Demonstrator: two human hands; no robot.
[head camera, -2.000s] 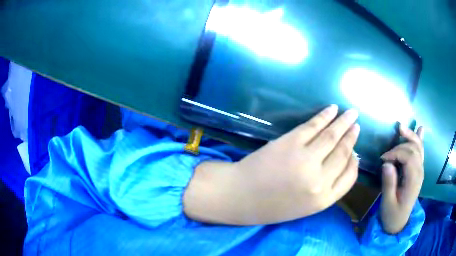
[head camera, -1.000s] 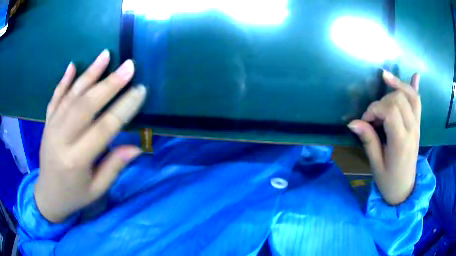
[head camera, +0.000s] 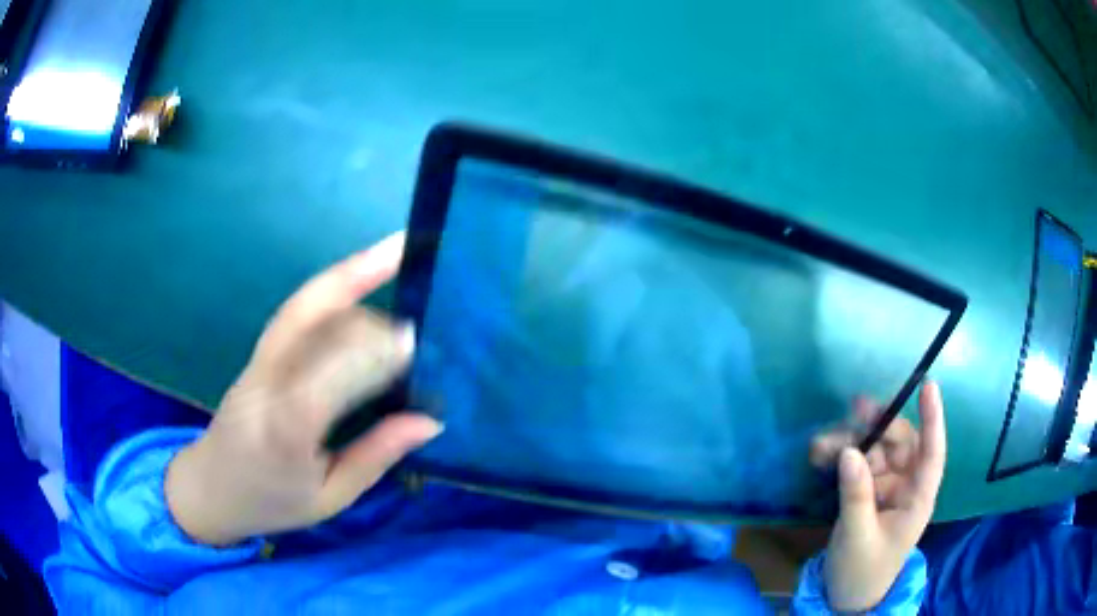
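Observation:
A touch panel (head camera: 626, 337), clear with a black border, is held tilted above the green bench, its left end higher than its right. My left hand (head camera: 319, 397) grips its left edge, thumb on the near face, and is slightly blurred. My right hand (head camera: 884, 505) holds its lower right corner, with the thumb in front and fingers partly seen through the glass. Reflections cover the panel. A small part of a flex cable may show under its lower left edge, but this is unclear.
A display module (head camera: 78, 72) with a gold tab lies on the green bench (head camera: 722, 96) at the far left. Another black-bordered panel (head camera: 1044, 349) lies at the right, beside a further one cut off by the picture's edge. Dark cables show at the top right.
The panel has been lifted and tilted, and its glare patches have gone. My left hand has moved from over the panel to its left edge. The module at the left has come into fuller view.

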